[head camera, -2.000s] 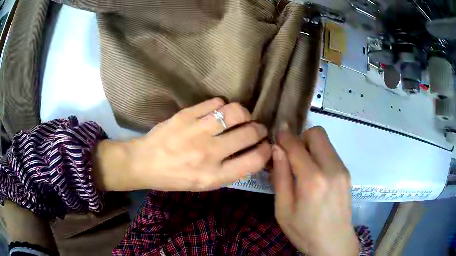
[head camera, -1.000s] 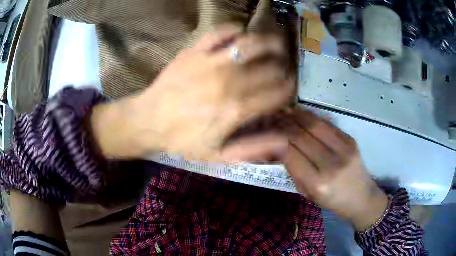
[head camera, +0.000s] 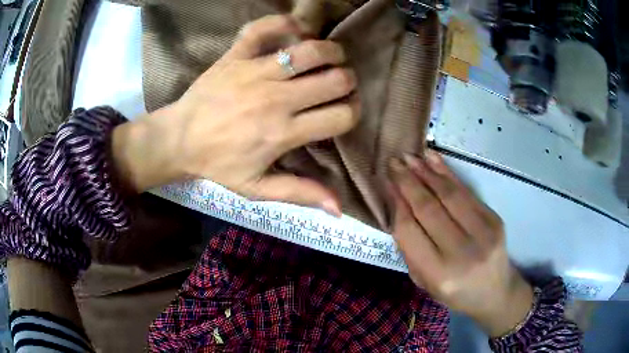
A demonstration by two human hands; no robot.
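Note:
The brown corduroy piece [head camera: 407,103] lies on the white table and runs up under the machine at the top, with folds between my hands. My left hand [head camera: 269,110], with a ring, lies spread on the cloth, fingers slightly bent and thumb apart near the ruler. My right hand [head camera: 448,227] has its fingertips on the cloth's right lower edge, beside the fold; its thumb is hidden, so I cannot tell if it pinches. The needle area at the top is dark and unclear.
The printed ruler [head camera: 296,224] runs along the table's front edge. A flat metal plate [head camera: 510,131] and a yellow-orange piece [head camera: 455,67] are at right, below blurred machine parts [head camera: 527,76]. More brown cloth [head camera: 48,76] hangs at the left.
My hands have parted from their close hold at the cloth's lower edge. My left hand has moved up and left with fingers spread; my right hand now rests at the right edge.

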